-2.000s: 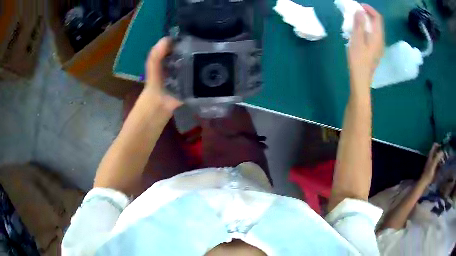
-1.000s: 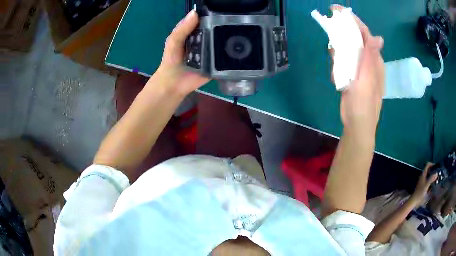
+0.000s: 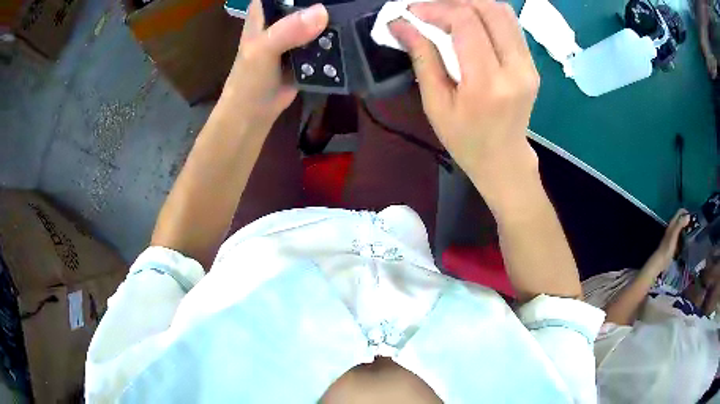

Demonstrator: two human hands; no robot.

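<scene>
My left hand [image 3: 268, 63] grips the left side of a dark security camera [image 3: 355, 59] at the top of the view. An LED panel [image 3: 320, 66] with pale round lamps shows beside my left thumb. My right hand [image 3: 478, 75] presses a white wiping cloth [image 3: 422, 31] against the dark lens window [image 3: 387, 57], covering part of it. The camera's upper part is cut off by the picture's top edge. A thin black cable [image 3: 406, 136] hangs below the camera.
A white squeeze bottle [image 3: 614, 63] lies on the green workbench [image 3: 600, 142], with another white cloth [image 3: 548, 28] touching it. Black cable coils lie behind. Another person's hand [image 3: 673, 237] holds a dark device at right. Cartons [image 3: 185, 43] stand on the floor at left.
The camera has turned and moved up and nearer the bench edge, its LED panel now facing me. My right hand has come left with the cloth onto the lens window.
</scene>
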